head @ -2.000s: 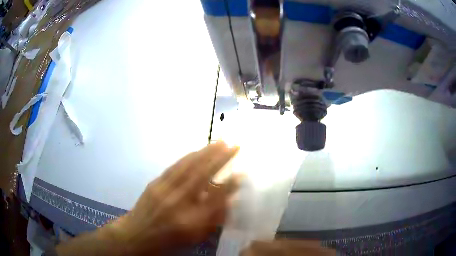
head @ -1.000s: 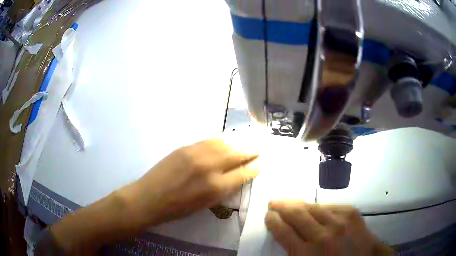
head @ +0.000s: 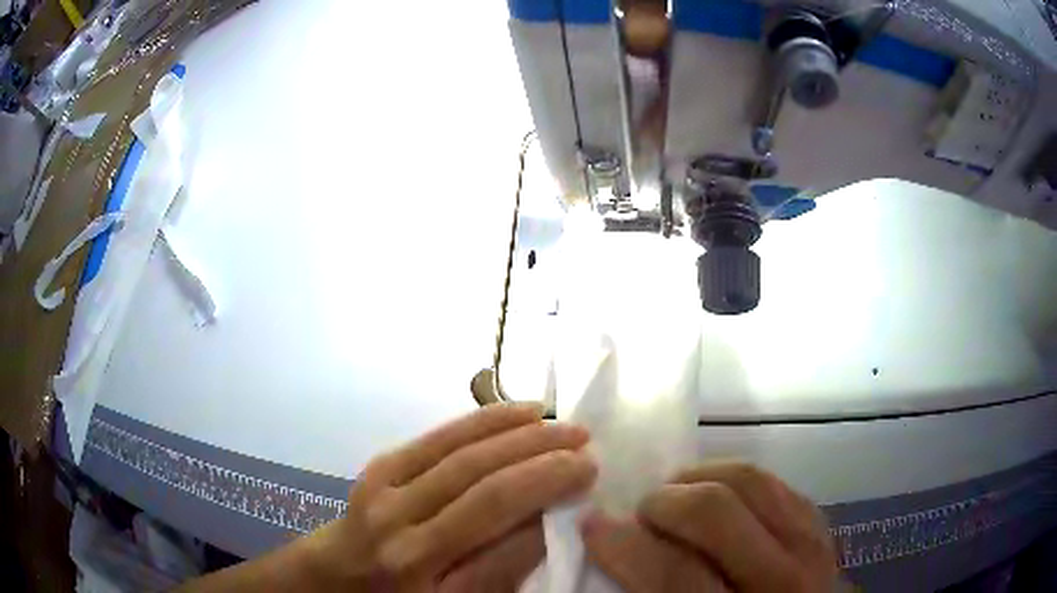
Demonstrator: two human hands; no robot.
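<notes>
A long white fabric strip [head: 643, 400] runs from under the white machine head [head: 719, 81] toward me, with a fold in its near part. My left hand [head: 475, 498] grips the strip's left edge near the table front. My right hand [head: 724, 533] holds its right side close by, fingers curled. The presser foot area [head: 626, 214] shows at the strip's far end; the needle is lost in glare. The dark grey tension dial [head: 729, 278] sits to the right of the foot. The small brown-gold piece [head: 485, 387] shows at the plate corner, beyond my left hand.
White strips [head: 128, 255] and a thin curled scrap [head: 70, 261] lie along the table's left edge by brown cardboard [head: 35, 336]. A printed ruler [head: 220, 481] runs along the front edge. White cloth [head: 128, 556] hangs below at the left.
Both hands have moved back toward the table front and closer together on the strip, which now shows a fold. The machine head sits higher in view, uncovering the foot and the brown-gold piece.
</notes>
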